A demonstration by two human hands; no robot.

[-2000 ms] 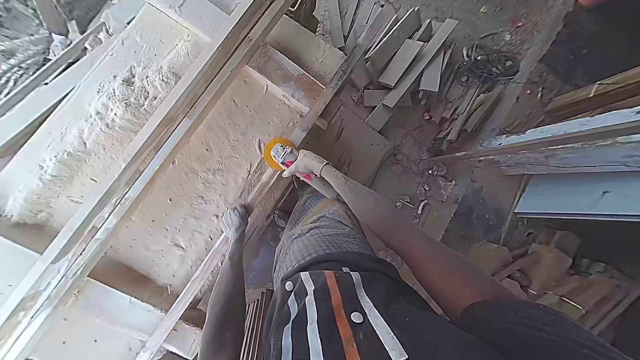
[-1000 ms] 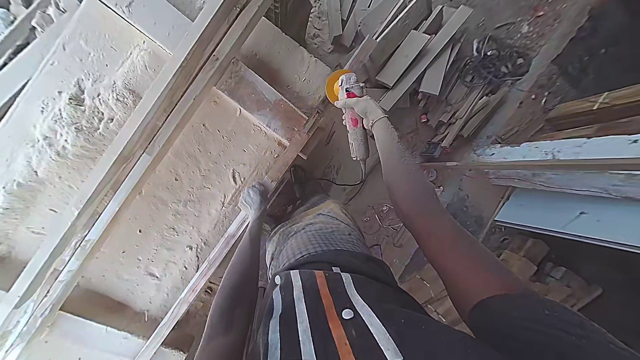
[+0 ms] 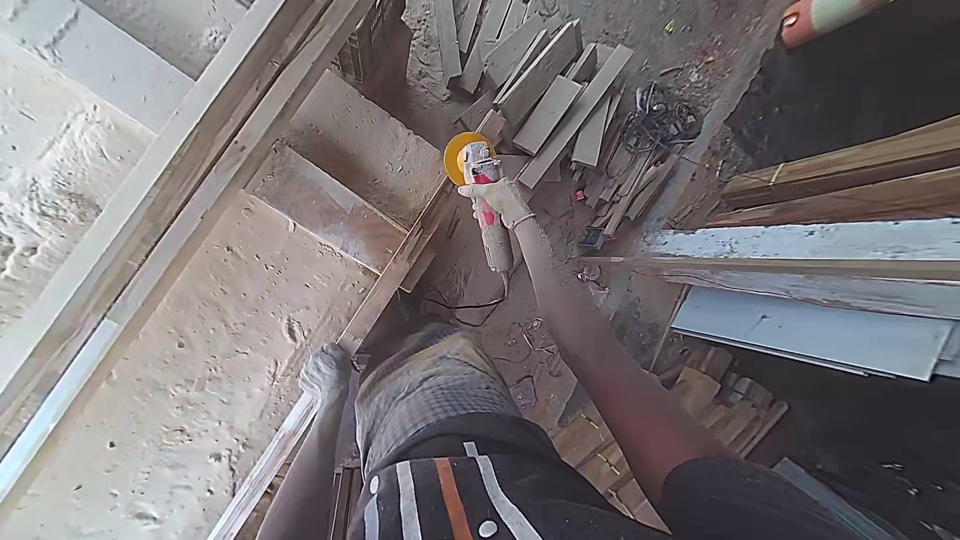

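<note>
My right hand (image 3: 499, 201), in a pale dusty glove, is closed around an angle grinder (image 3: 493, 238) near its head. The grinder's yellow disc (image 3: 466, 157) is at the far end of a long wooden strip (image 3: 386, 296); whether the two touch cannot be told. A cord hangs from the grinder's rear. My left hand (image 3: 327, 371), coated in dust or gloved, grips the same strip nearer my body. The strip runs slantwise along the near edge of a dusty wooden bench surface (image 3: 225, 315).
Two long timbers (image 3: 172, 172) cross the bench at left. Cut boards (image 3: 551, 112) and a tangle of cable (image 3: 660, 120) lie on the floor beyond. Planks (image 3: 847, 187) and pale sheets (image 3: 810, 330) stand at right, with wood offcuts (image 3: 697, 390) below them.
The grinder in my right hand has moved away from my body, along the strip toward its far end. My left hand has also shifted farther up the strip.
</note>
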